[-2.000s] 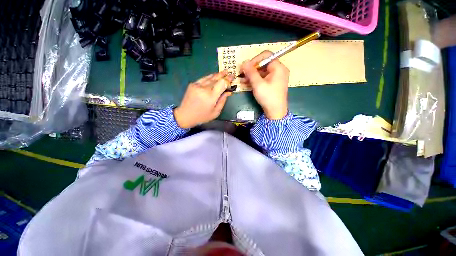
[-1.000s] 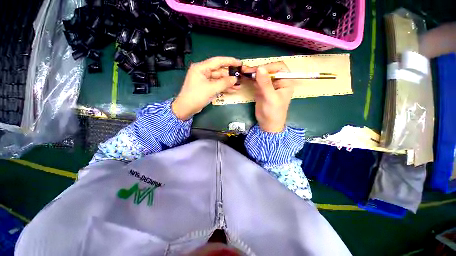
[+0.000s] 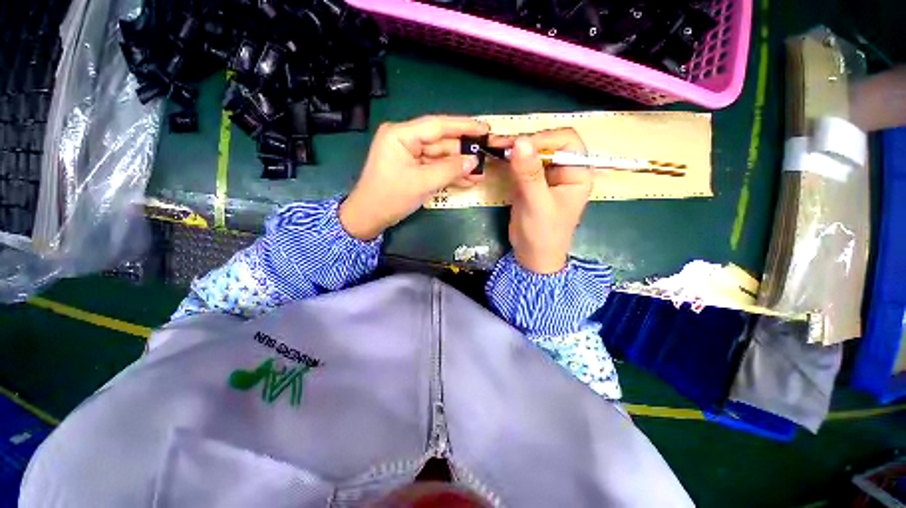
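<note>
My left hand (image 3: 404, 177) holds a small black plastic part (image 3: 474, 151) between its fingertips, with a small pale ring on the face towards me. My right hand (image 3: 549, 198) holds a slim white and gold pen-like tool (image 3: 616, 163), its dark tip end at the part's right side. Whether the tip touches the part is hard to tell. A long tan card (image 3: 656, 139) lies flat on the green bench beneath and behind my hands. A few small dark marks show at its lower left; the rest of that end is covered by my hands.
A pink basket (image 3: 636, 86) of black parts stands beyond the card. Loose black parts (image 3: 298, 79) are heaped at the left. Farther left is a crumpled clear bag (image 3: 104, 149) beside rows of parts. A wrapped card bundle (image 3: 820, 228) lies right. Another person's blurred hand (image 3: 884, 99) shows there.
Since two seconds ago both hands have come up off the card's left end, and the black part is now raised with its ringed face showing. The tool has swung to nearly level. The view has shifted slightly.
</note>
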